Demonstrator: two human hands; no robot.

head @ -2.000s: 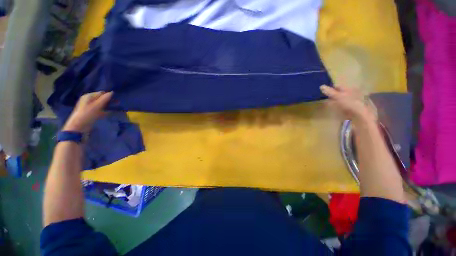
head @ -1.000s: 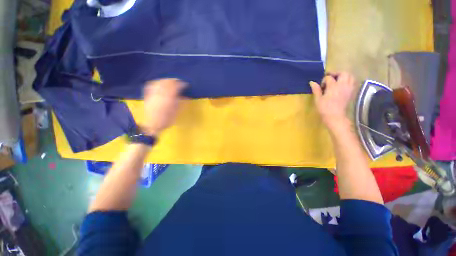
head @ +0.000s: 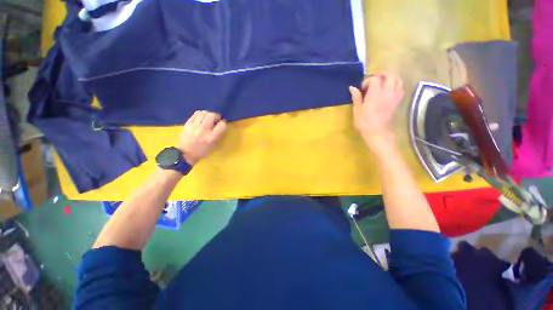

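Note:
The navy jacket (head: 182, 45) lies on the yellow pressing table (head: 279, 157), navy face up, with a thin pale line along its lower panel and pale cloth showing at the top and right edges. A navy sleeve (head: 91, 151) hangs down at the left. My left hand (head: 205, 134) is at the jacket's near edge, its fingers curled on the cloth. My right hand (head: 377, 104) is at the jacket's right corner, with fingertips at the edge. The steam iron (head: 445, 130) stands right of my right hand, untouched.
A dark grey pad (head: 494, 91) lies under and behind the iron. The hose (head: 520, 203) trails from the iron to the lower right. Pink cloth (head: 539, 97) hangs at the right, red cloth (head: 464, 212) below the table edge. A blue crate (head: 173, 215) is below at left.
The jacket has gone from being stretched between both hands to lying navy face up. My left hand has moved right along the near edge. A small fold now rises by it.

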